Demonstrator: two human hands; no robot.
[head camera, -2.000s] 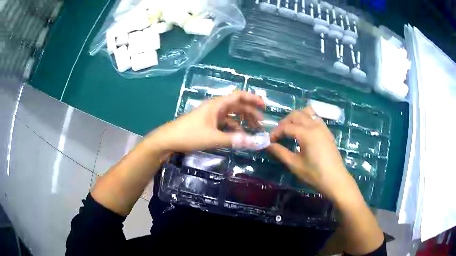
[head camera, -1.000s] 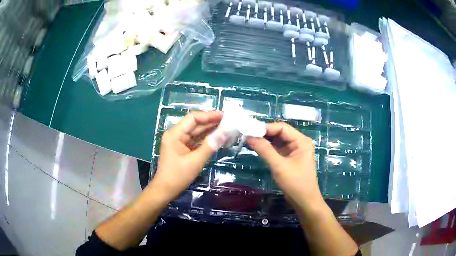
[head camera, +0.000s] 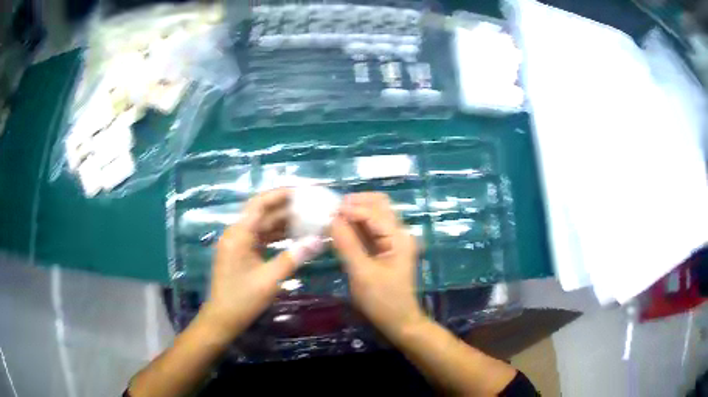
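A white housing (head camera: 314, 209) is held between my two hands above the clear blister tray (head camera: 466, 260); the view is blurred, so its outline is unclear. My left hand (head camera: 252, 252) grips it from the left with thumb and fingers. My right hand (head camera: 379, 260) has its fingertips pinched at the right edge of the white piece; whether they hold a separate small part is hidden. Another white housing (head camera: 384, 166) lies in a back-row pocket of the blister tray.
An open clear parts bag (head camera: 105, 159) with off-white blocks lies at the left. A parts tray (head camera: 287, 97) with stemmed inserts stands behind, beside a small clear tray of white pieces (head camera: 489, 66). White sheets (head camera: 613, 155) lie right. A red crate (head camera: 674, 295) and cardboard box (head camera: 536, 360) are below.
The camera view has turned, so the bench items appear shifted left. The hands have come together over the tray, and the white housing between them has turned and no stem shows now.
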